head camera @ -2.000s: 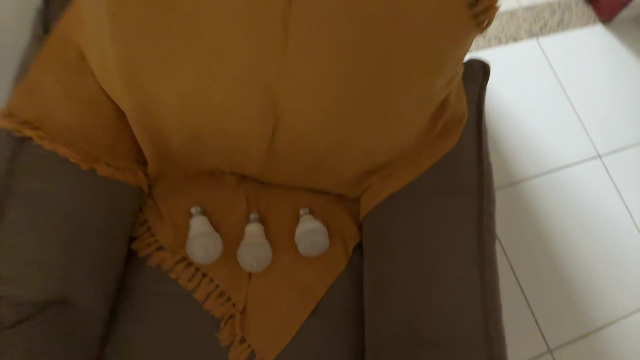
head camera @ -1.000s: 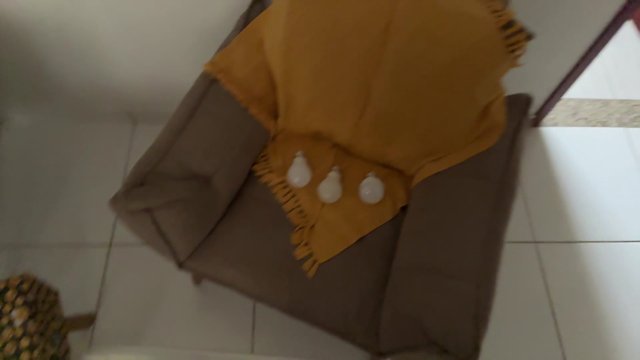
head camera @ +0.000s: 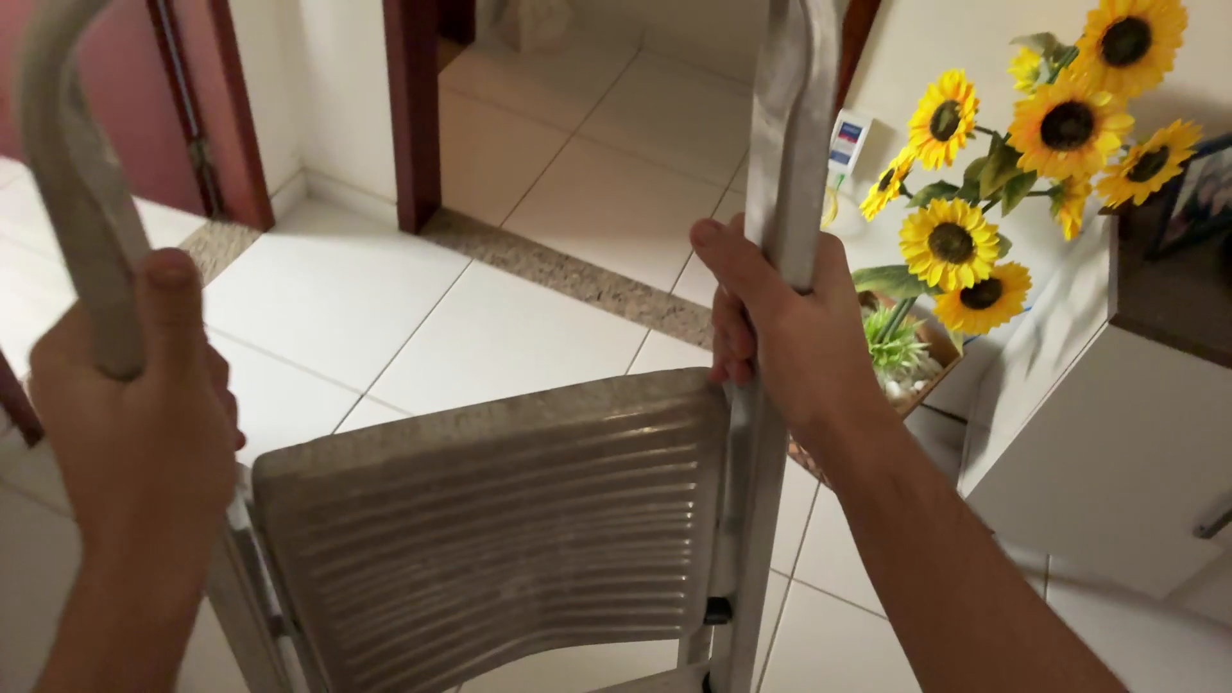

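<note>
A metal stepladder (head camera: 782, 144) with a ribbed top platform (head camera: 510, 529) stands in front of me, its side rails rising on both sides. My left hand (head camera: 144, 395) is closed around the left rail, its thumb pointing up. On the right rail, my right hand (head camera: 789, 327) has its grip just above the level of the platform's far edge. The lower part of the stepladder runs out of view at the bottom.
Sunflowers (head camera: 1066, 125) stand in a planter (head camera: 929, 380) close to the right rail. A white cabinet (head camera: 1107, 462) with a dark top is at the right. Dark red door frames (head camera: 414, 115) and a stone threshold (head camera: 568, 269) lie ahead on the tiled floor.
The view has swung from an armchair with an orange throw and three light bulbs to the stepladder and doorway. Both my hands now show, gripping the rails.
</note>
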